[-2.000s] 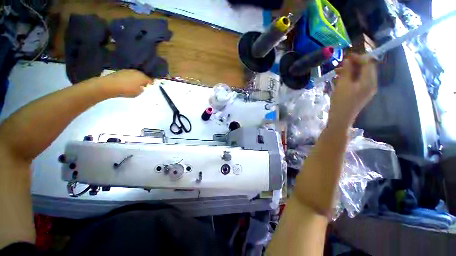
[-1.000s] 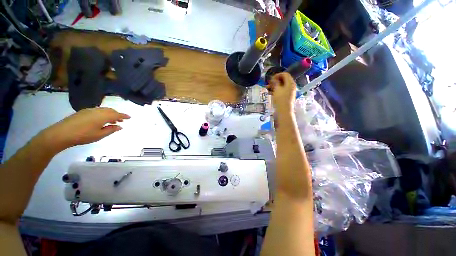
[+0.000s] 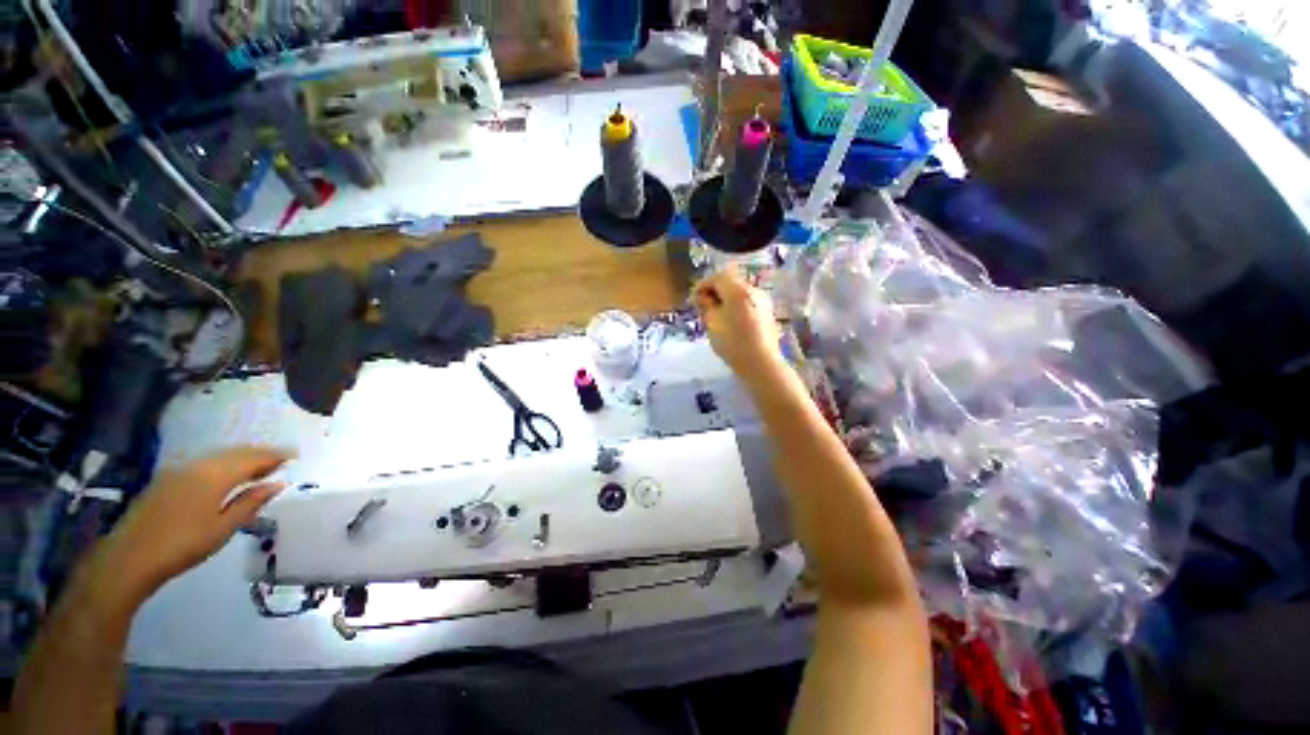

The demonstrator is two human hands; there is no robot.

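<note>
My right hand (image 3: 734, 313) is raised just in front of the thread stand, its fingertips pinched together; any thread between them is too thin to see. A thread cone with a yellow tip (image 3: 622, 170) and one with a magenta tip (image 3: 747, 175) stand upright on black discs beyond it. My left hand (image 3: 216, 495) is at the left end of the white sewing machine head (image 3: 431, 528), fingers apart, with nothing visible in it. Black fabric shears (image 3: 523, 414) lie open behind the machine head. A small dark spool with a pink top (image 3: 589, 391) stands right of the shears.
A clear plastic cup (image 3: 614, 342) is beside the small spool. Grey cut pieces (image 3: 431, 299) lie on the brown board (image 3: 549, 273). Clear plastic bags (image 3: 991, 417) bulge at the right. Green and blue baskets (image 3: 862, 112) sit beyond a slanting pole (image 3: 856, 115). Another sewing machine (image 3: 388, 89) stands behind.
My right hand has come down and left from beside the magenta-tipped cone to in front of the stand. My left hand has moved to the machine's left end. The view has tilted up.
</note>
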